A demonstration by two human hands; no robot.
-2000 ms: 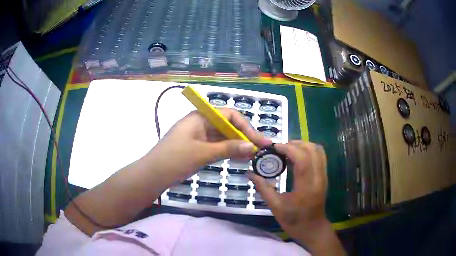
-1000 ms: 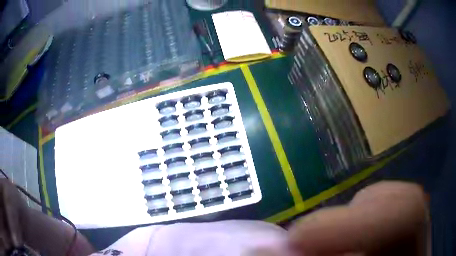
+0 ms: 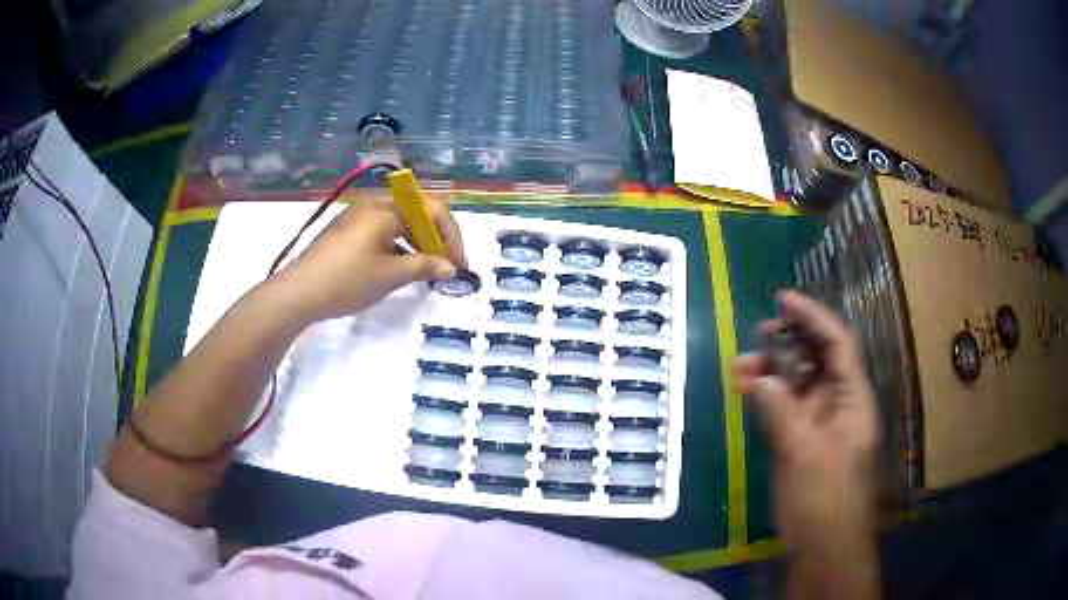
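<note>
My left hand (image 3: 381, 258) is shut on the yellow probe (image 3: 418, 219), with a red and dark lead (image 3: 307, 220) running back along the forearm. Its fingertips touch a black disc (image 3: 456, 284) at the upper left of the filled rows in the white tray (image 3: 240, 252). Whether the disc is held or rests in the tray is unclear. Black discs (image 3: 575, 350) stand in rows in the tray's right part. My right hand (image 3: 820, 404), blurred, is right of the tray, with its fingers around a dark round disc (image 3: 792, 359). Two discs (image 3: 965, 355) lie on the cardboard sheet (image 3: 937, 434).
Clear blister trays (image 3: 410, 70) lie behind, with one disc (image 3: 378, 122) on their front edge. A booklet (image 3: 717, 131) and a fan (image 3: 665, 33) are at the back. Stacked packing trays (image 3: 861, 281) stand under the cardboard. A tall white stack (image 3: 70, 340) is at far left.
From low at the picture's edges, my left hand has come over the tray and my right hand beside the cardboard. One fewer disc lies on the cardboard's near part. The view has turned.
</note>
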